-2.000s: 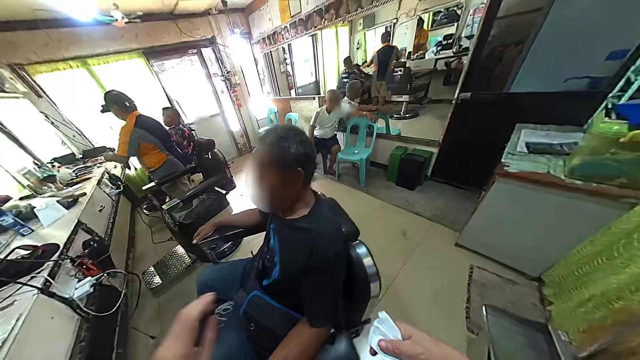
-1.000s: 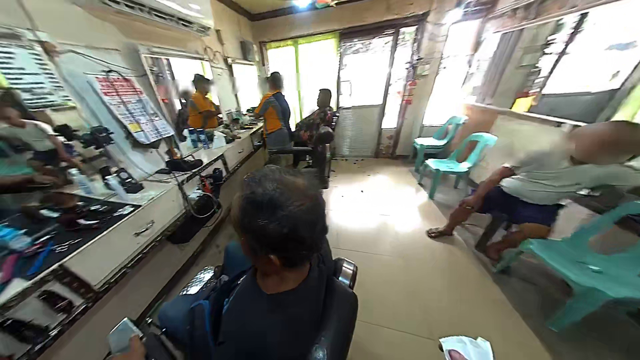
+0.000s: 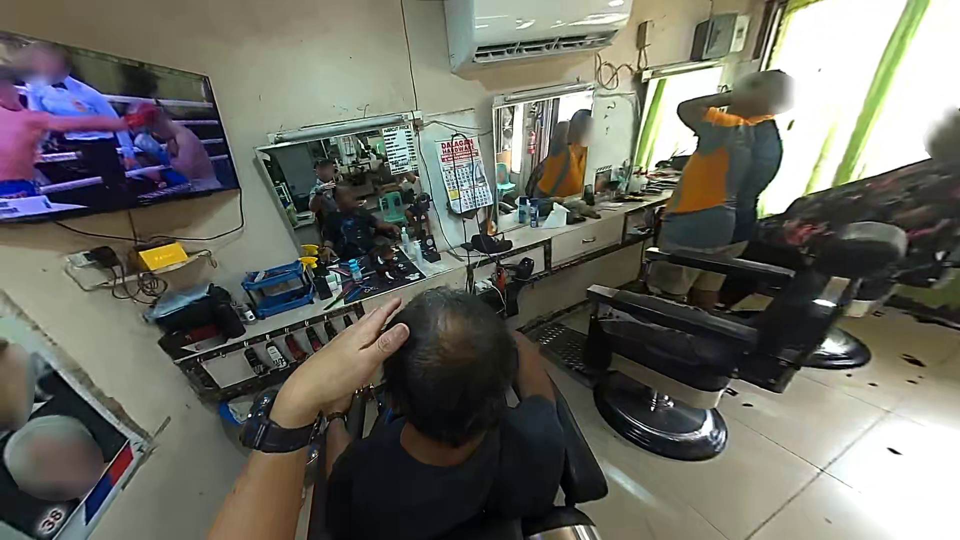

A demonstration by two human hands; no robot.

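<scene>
A seated person in a dark shirt has the back of the head point(image 3: 450, 367) toward me, in a black barber chair point(image 3: 581, 457). My left hand point(image 3: 341, 364), with a black watch point(image 3: 277, 424) on the wrist, rests against the left side of that head, fingers extended and holding nothing visible. My right hand is out of view. Ahead of the head, the counter point(image 3: 442, 264) carries combs, bottles and tools on a dark mat point(image 3: 375, 285), below a wall mirror point(image 3: 349, 191).
An unoccupied black barber chair point(image 3: 675, 322) stands to the right, with a metal footrest point(image 3: 562, 349). Beyond it a person in an orange and grey shirt point(image 3: 712, 172) stands by another seated person. Hair clippers point(image 3: 276, 354) hang under the counter; a blue rack point(image 3: 277, 289) sits on it.
The view has swung left to the mirrors and television. My left hand, low beside the chair a second ago, is now at the person's head. My right hand, earlier with a white cloth or tissue, has left the view.
</scene>
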